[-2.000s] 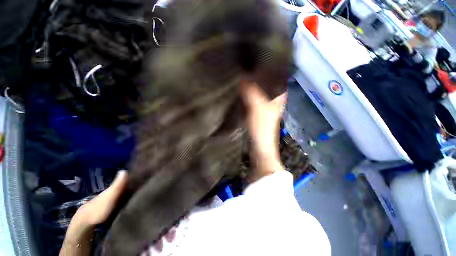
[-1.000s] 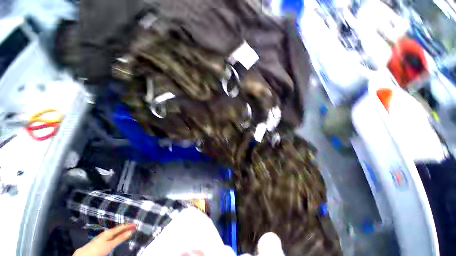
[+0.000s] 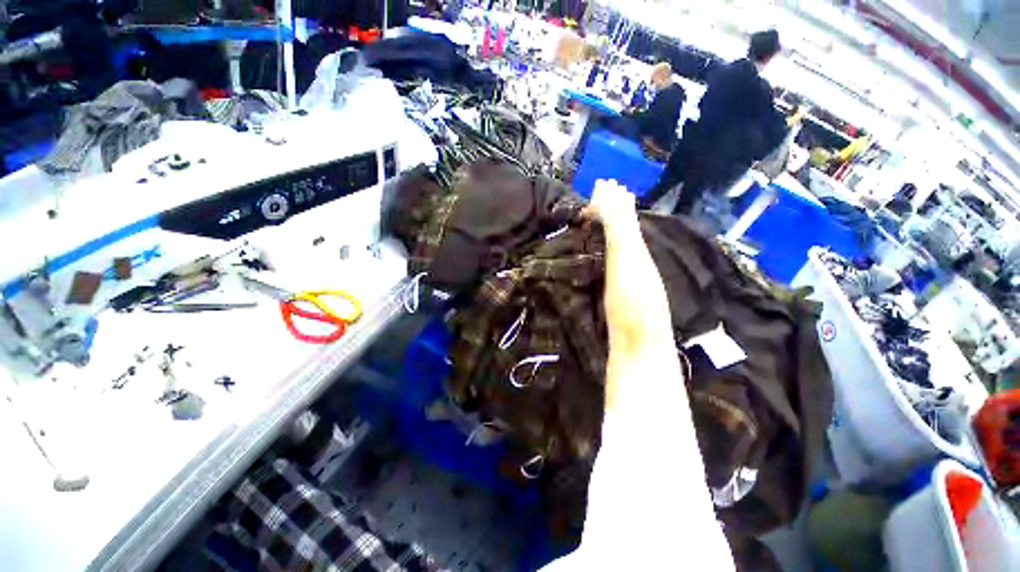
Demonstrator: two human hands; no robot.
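Note:
A large heap of dark brown plaid garments (image 3: 526, 324) with white loops lies right of the sewing table. A white label (image 3: 716, 346) lies on it. My right hand (image 3: 611, 203), on an outstretched arm, is at the far top of the heap; its fingers look closed on a garment's edge, though the hand is overexposed. My left hand is out of view. Scissors with one red and one yellow handle (image 3: 321, 313) lie on the table's right part.
The white sewing machine (image 3: 336, 129) with a black control panel stands at the left, above the grey-edged table (image 3: 224, 447). Blue bin material (image 3: 419, 385) shows below the heap. White troughs (image 3: 872, 380) stand right. Two people (image 3: 727, 117) are in the background.
The view has risen and swung, bringing the machine and room into sight. My right arm now reaches far forward over the heap. My left hand has left the view.

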